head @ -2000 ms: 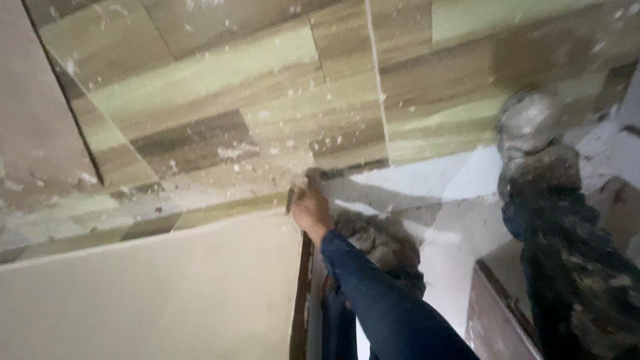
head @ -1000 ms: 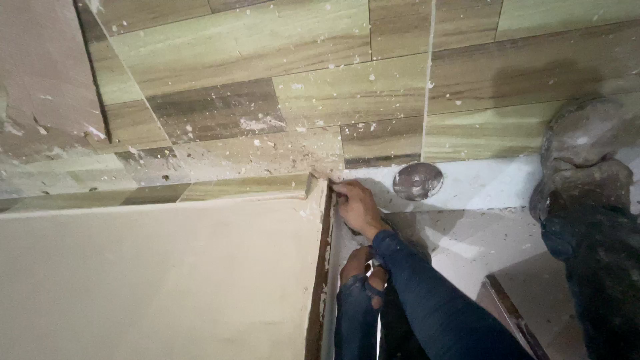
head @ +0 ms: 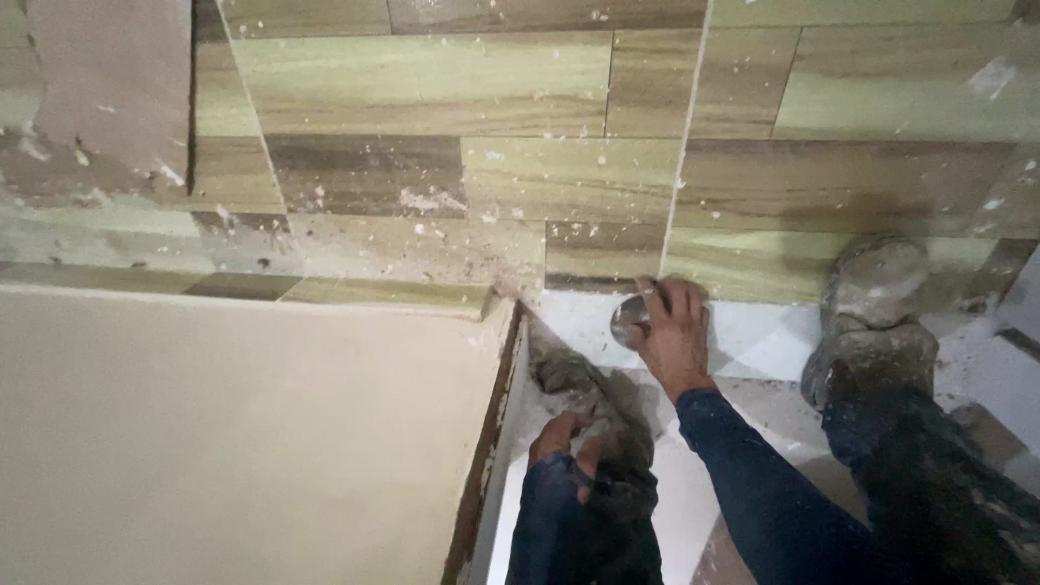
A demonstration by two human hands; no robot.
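My right hand (head: pixel 676 333) has its fingers curled over a dark, speckled round object (head: pixel 627 322) on a white strip (head: pixel 756 337) of floor, beside wood-pattern tiles (head: pixel 561 175). What the object is, I cannot tell. Below and to its left is my left hand (head: pixel 565 447), in front of my dusty shoe (head: pixel 621 418); its fingers are bent and blurred, and whether they hold anything does not show. Close to the left hand runs the brown edge (head: pixel 487 439) of a smooth beige surface (head: pixel 244 439).
A second dusty shoe (head: pixel 881 284) stands on the right, across the white strip. A pinkish-brown sheet (head: pixel 122 89) lies over the tiles at the upper left. Pale splatters dot the tiles. A raised tiled edge (head: pixel 390 294) borders the beige surface.
My right hand has moved from the corner of the beige surface to the round object, which lay uncovered on the white strip one second ago. The view has shifted.
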